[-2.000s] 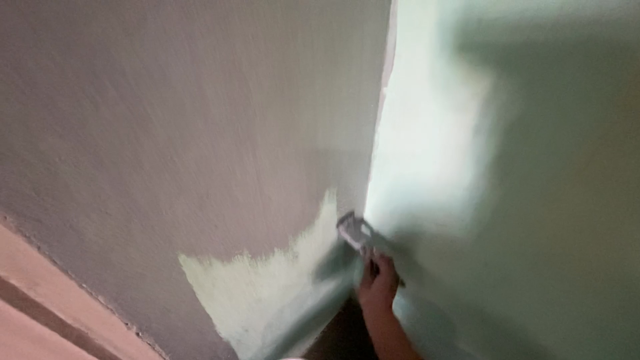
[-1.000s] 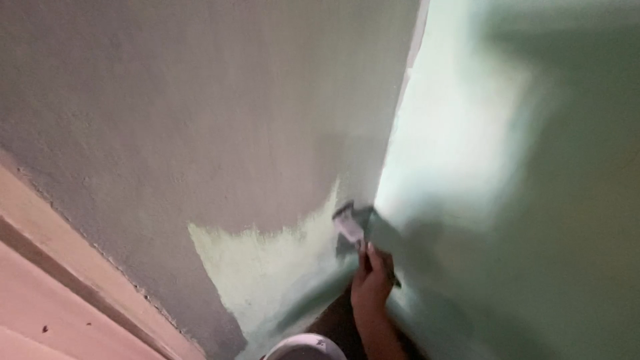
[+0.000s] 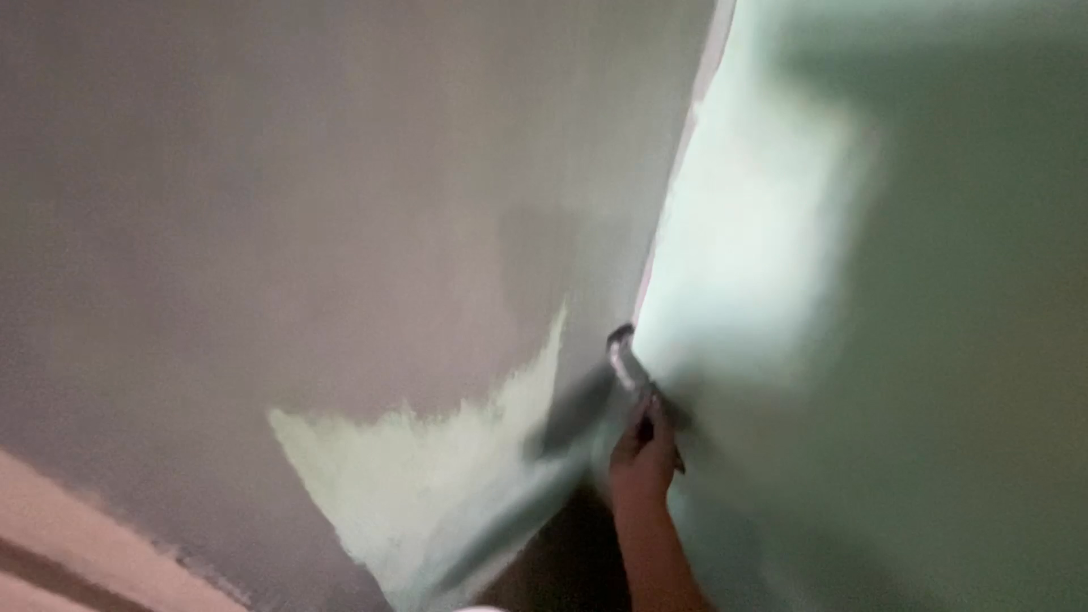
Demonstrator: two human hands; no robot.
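My right hand (image 3: 646, 446) grips the handle of a paintbrush (image 3: 629, 361), low in the middle of the view. The dark bristle end lies at the corner where the grey-brown wall (image 3: 382, 212) meets the pale green wall (image 3: 748, 221). Left of the brush, a patch of light green paint (image 3: 399, 484) with a ragged upper edge covers the lower part of the grey-brown wall. The brush and arm cast shadows across both walls. My left hand is out of sight.
A pink trim or frame (image 3: 93, 544) with a dark groove runs diagonally across the lower left corner. A dark area (image 3: 569, 552) lies beside my forearm. The rim of a white object (image 3: 480, 609) shows at the bottom edge.
The brush has turned from broadside a second ago to nearly edge-on, and its tip has moved to the wall corner. Less of the white object at the bottom shows than one second ago.
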